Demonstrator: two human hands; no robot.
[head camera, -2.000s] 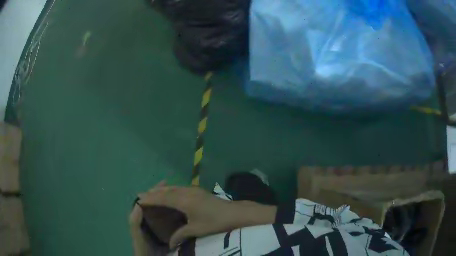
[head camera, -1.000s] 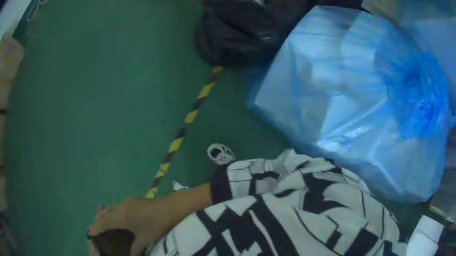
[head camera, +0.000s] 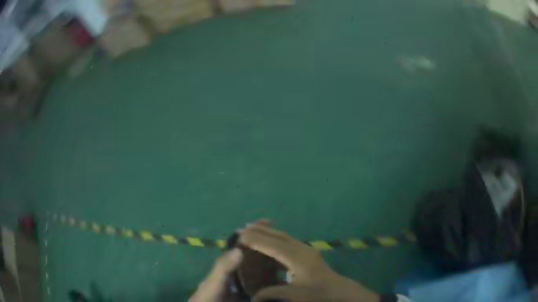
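A brown piece with a dark rim (head camera: 258, 271) is held between my two hands at the bottom middle. My right hand (head camera: 298, 262) lies over its top and right side, fingers bent around it. My left hand (head camera: 219, 278) holds its left edge, with the thumb near the dark corner, and is partly cut off by the bottom edge. The hands hide much of the piece, and the picture is blurred.
The green floor (head camera: 265, 130) has yellow-and-black tape (head camera: 168, 239) running across behind my hands. A black bag (head camera: 466, 212) and a blue bag (head camera: 472, 288) are at the lower right. Cardboard cartons (head camera: 124, 36) line the upper left, and another carton (head camera: 26, 265) is at the lower left.
The view has turned left, so the bags are now at the lower right and the tape runs crosswise. Both hands still hold the piece and now show nearer the middle.
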